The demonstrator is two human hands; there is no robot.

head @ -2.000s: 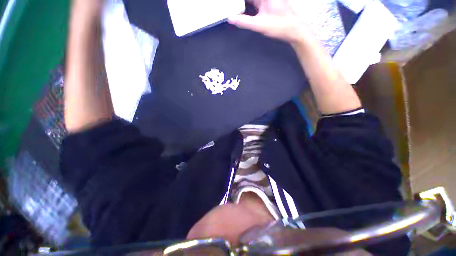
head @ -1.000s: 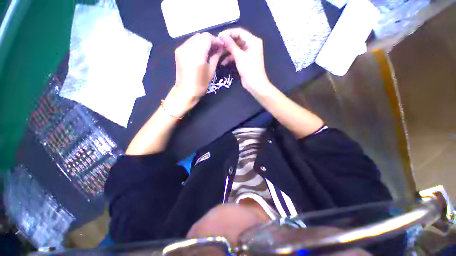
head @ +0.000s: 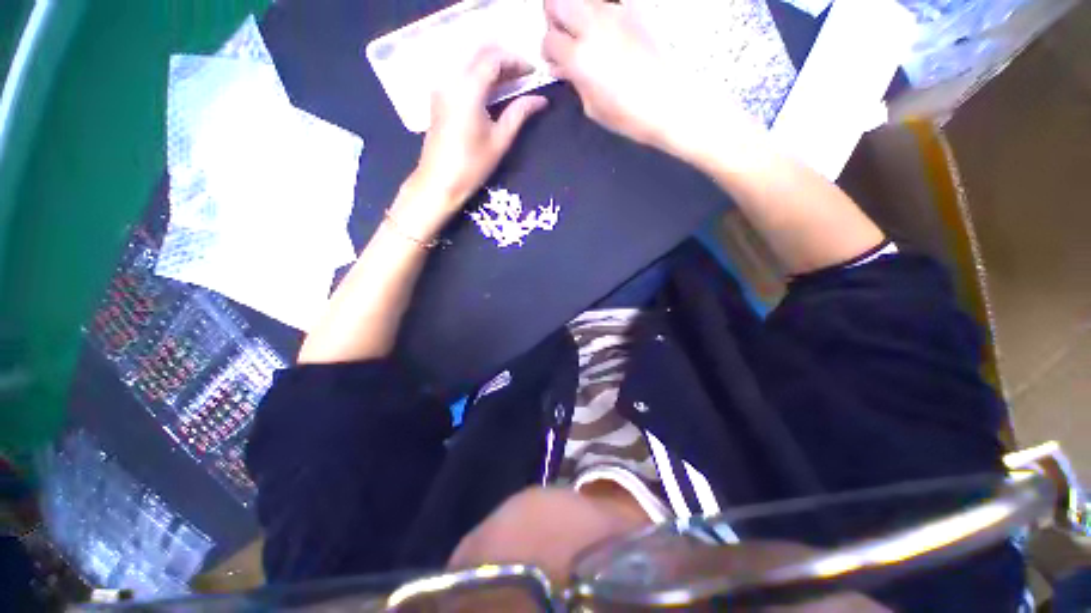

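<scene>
A white housing lies at the top of the black mat, turned at a slant, its far edge near the picture's top. My left hand grips its near edge, fingers over the surface and thumb below the edge. My right hand is at the housing's right end with bent fingers, partly at the picture's top; whether a small part is in the fingertips is hidden. A loose pile of tiny white parts lies on the mat below my hands.
White sheets lie left, beside the green belt. A ridged blister tray with coloured rows and clear plastic are lower left. Bubble wrap, a white block and clear bags are upper right, above a carton.
My hands have moved from close together over the mat up to the housing. The housing has turned to a slant. My left hand has taken hold of its near edge.
</scene>
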